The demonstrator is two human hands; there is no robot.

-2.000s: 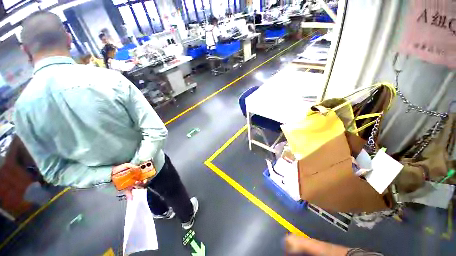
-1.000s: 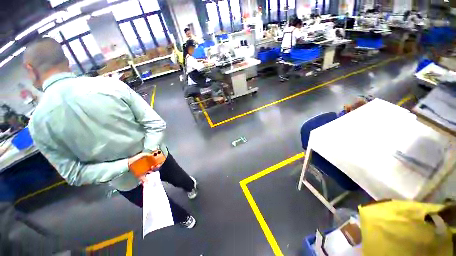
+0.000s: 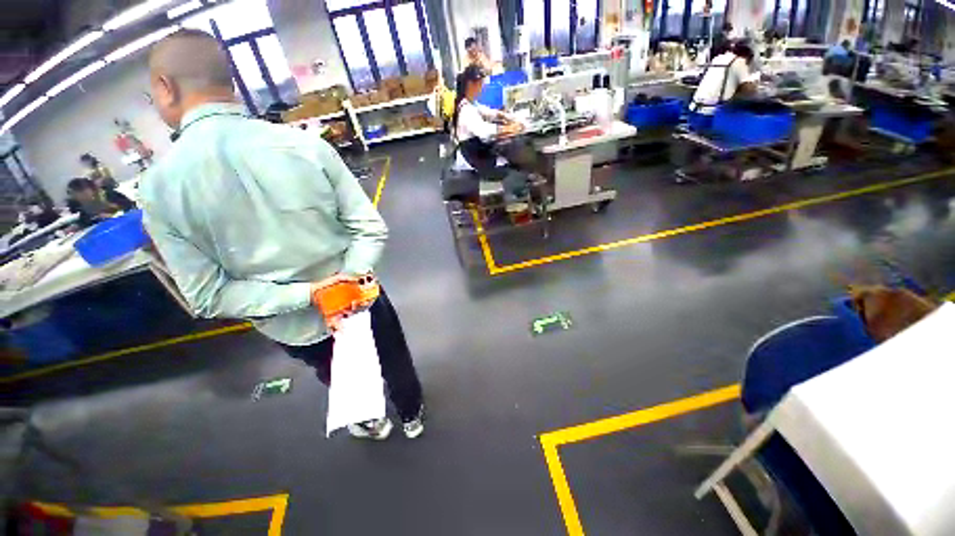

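Note:
Neither of my hands is in the picture. A person in a light green shirt [image 3: 257, 209] stands in front of me at the left, back turned, with both hands behind the back. These hands hold an orange phone [image 3: 343, 298] and a white paper sheet [image 3: 357, 377] that hangs down. A white table [image 3: 890, 408] is cut off at the lower right, with a blue chair [image 3: 801, 361] beside it.
Yellow lines [image 3: 649, 414] and green markings [image 3: 552, 322] mark the dark floor. Workers sit at machine tables [image 3: 586, 141] with blue bins [image 3: 752, 124] at the back. A long table [image 3: 63, 274] with a blue tub [image 3: 111, 239] stands left. Shelving [image 3: 398, 117] stands by the windows.
The view has turned right and moved forward. The box and yellow material at the right have left the picture. A hand seen at the bottom edge two seconds ago is gone. The person has walked on.

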